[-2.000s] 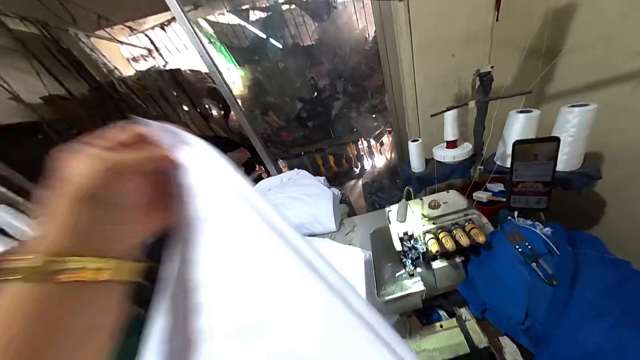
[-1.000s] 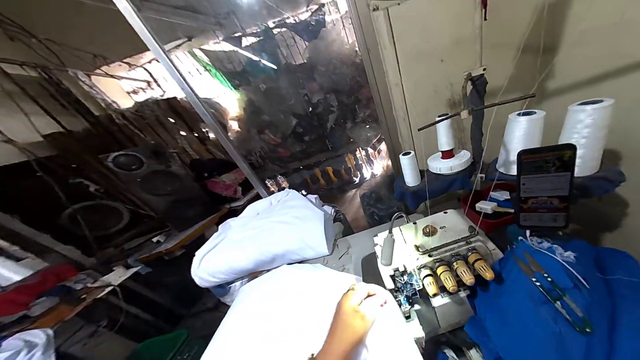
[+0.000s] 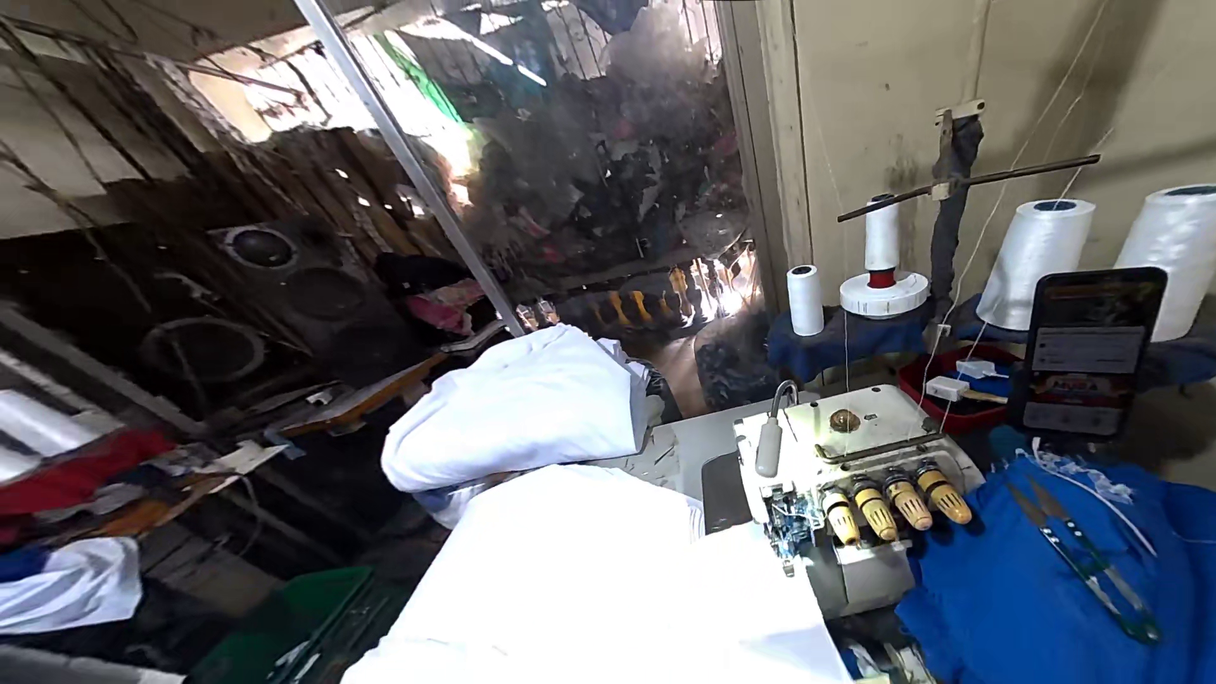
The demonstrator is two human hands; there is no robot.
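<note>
Neither of my hands shows in the head view now. A large piece of white fabric [image 3: 589, 579] spreads over the work surface at the lower middle, brightly lit, its right edge lying against the front of an overlock sewing machine [image 3: 855, 427]. Several yellowish tension knobs [image 3: 893, 503] stick out of the machine's front, beside its threaded needle area. Behind the spread fabric lies a folded heap of white cloth [image 3: 522, 408]. Thread snips [image 3: 1083, 560] with green handles rest on blue fabric [image 3: 1007, 589] to the machine's right.
White thread cones [image 3: 1035, 261] stand behind the machine, their threads running upward past a metal rod [image 3: 969, 188]. A phone [image 3: 1088, 351] stands upright near a red container [image 3: 959, 389]. At lower left is a green crate [image 3: 294, 617]; loudspeakers [image 3: 294, 271] stand farther back.
A hand with a gold-coloured band, lifting white fabric two seconds ago, is gone from view. The hand that lay on the fabric by the machine one second ago is also out of view.
</note>
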